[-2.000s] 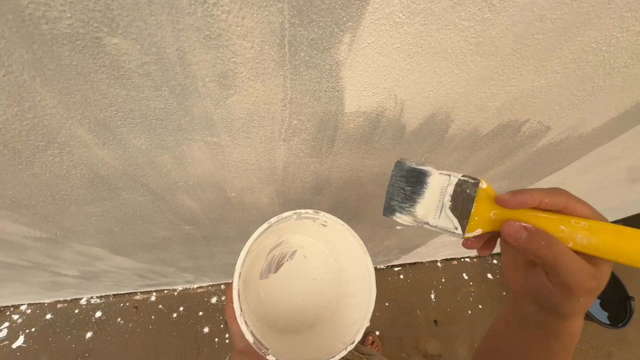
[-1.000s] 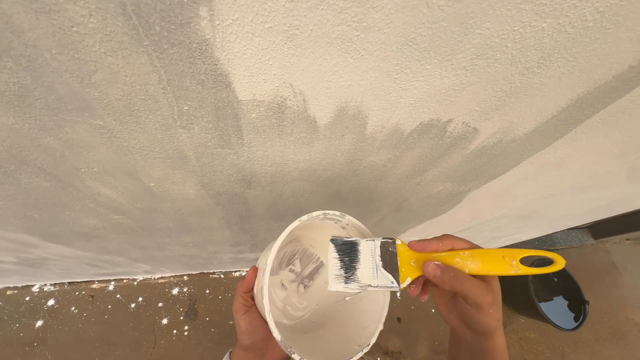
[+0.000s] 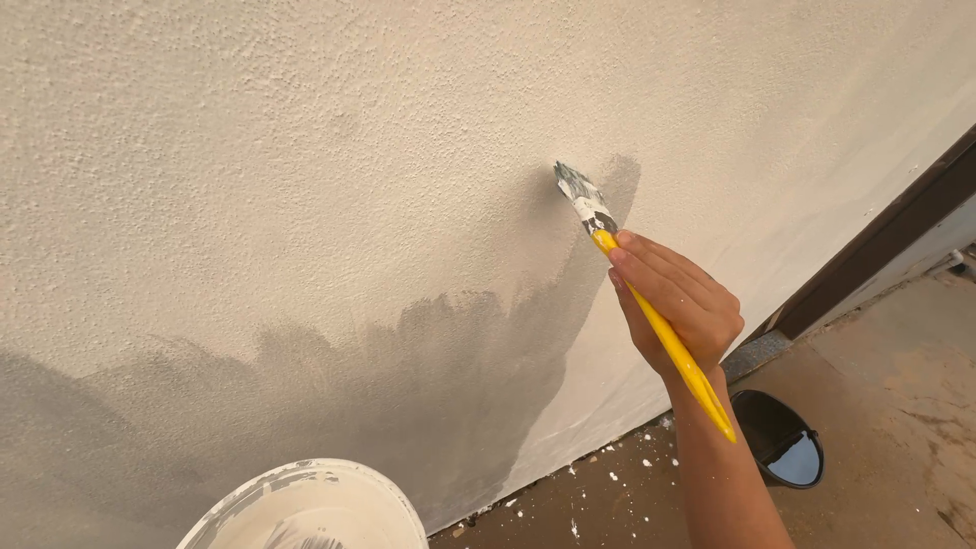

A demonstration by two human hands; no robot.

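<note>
My right hand [image 3: 679,301] grips a flat paintbrush [image 3: 671,343] by its yellow handle. Pale paint coats the dark bristles, whose tip is at the textured wall [image 3: 427,152], beside the upper end of a darker grey streak. Cream paint covers the wall around the brush, and a darker grey area with a ragged upper edge lies lower down. At the bottom left is a white tub [image 3: 305,496] of pale paint, cut off by the frame edge, with smears on its inner wall. My left hand is out of view.
A black bucket [image 3: 778,442] holding liquid stands on the brown floor [image 3: 877,427] at lower right. White paint spots dot the floor along the wall base. A dark brown frame [image 3: 884,236] rises at the wall's right end, above a grey stone sill [image 3: 759,357].
The brush has moved from over the tub up to the wall in my right hand. My left hand, earlier on the tub, has left the view. The view has shifted right.
</note>
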